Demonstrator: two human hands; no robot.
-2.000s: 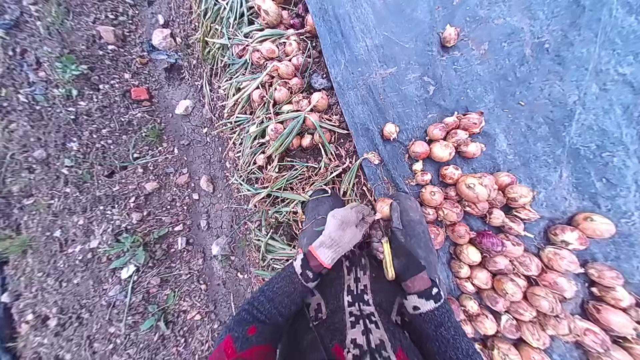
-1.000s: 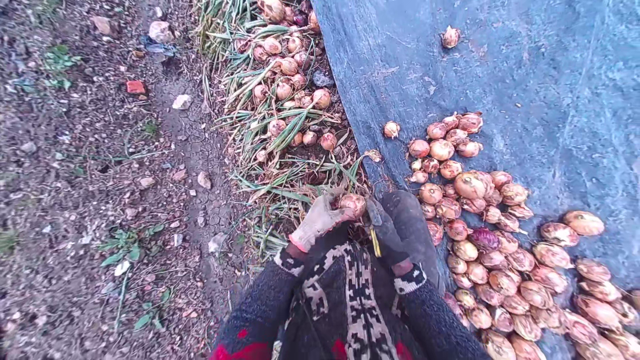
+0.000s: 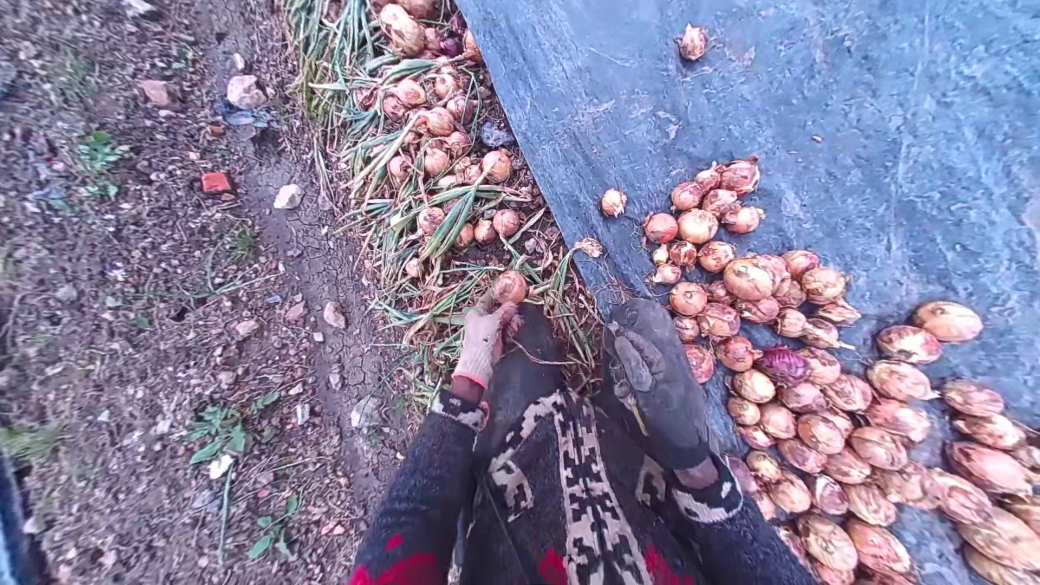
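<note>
My left hand [image 3: 485,335], in a pale knit glove, grips an onion [image 3: 510,288] beside the cut or pulled onion leaves. My right hand [image 3: 646,378], in a dark glove, rests by my right knee with its fingers curled. A thin yellowish edge of a tool [image 3: 636,416] shows beneath that hand; most of the tool is hidden. Onions with green tops [image 3: 439,154] lie in a row ahead on the left. Loose topped onions [image 3: 821,433], with a red onion [image 3: 782,366] among them, are heaped on the blue-grey sheet [image 3: 812,138] at the right.
Bare soil with small stones and weeds [image 3: 221,435] runs along the left. A red brick fragment [image 3: 215,182] and a pale stone [image 3: 288,197] lie on it. One onion [image 3: 692,42] sits apart on the sheet at the top, another [image 3: 613,202] near its left edge.
My left hand has moved forward and left, away from my right hand, with an onion in its fingers. My right hand has drawn back to the right, and the yellow tool is less visible.
</note>
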